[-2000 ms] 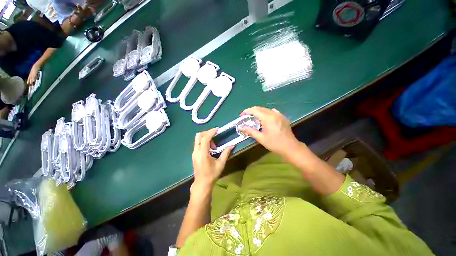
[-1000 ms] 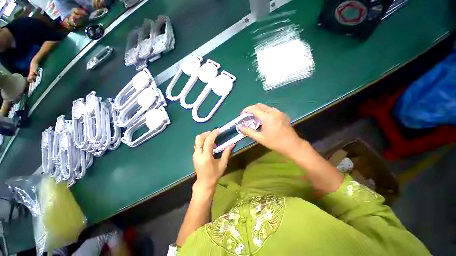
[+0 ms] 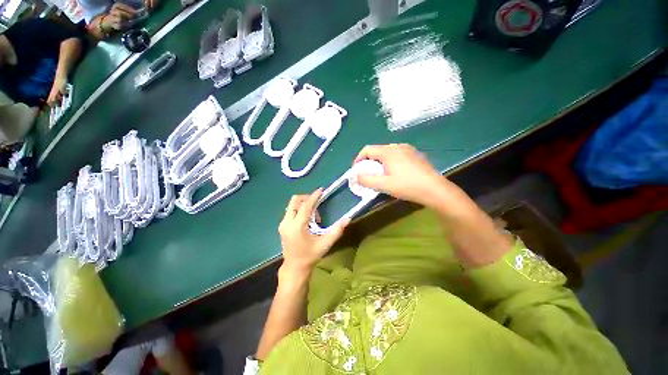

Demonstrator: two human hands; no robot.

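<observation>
A white oval plastic housing (image 3: 337,201) is held over the front edge of the green bench. My left hand (image 3: 304,233) grips its looped end at the left. My right hand (image 3: 399,172) holds its round disc end at the right, with the fingers over the disc. Three white housings (image 3: 313,139) lie in a row just beyond, discs toward the far side. A bright pile of thin pale strips (image 3: 421,89) lies to the right. Whether a strip is between my fingers cannot be told.
Stacked housings (image 3: 209,157) and a denser heap (image 3: 121,187) lie left. More white parts (image 3: 236,42) lie beyond the pale rail (image 3: 322,51). A black fan (image 3: 516,18) is far right, a yellow-filled bag (image 3: 84,311) at the left edge. Other workers' arms (image 3: 66,66) show top left.
The housing in my hands has turned, so its smooth round disc now faces up. My right hand has shifted slightly. The white parts beyond the rail have moved up and to the right.
</observation>
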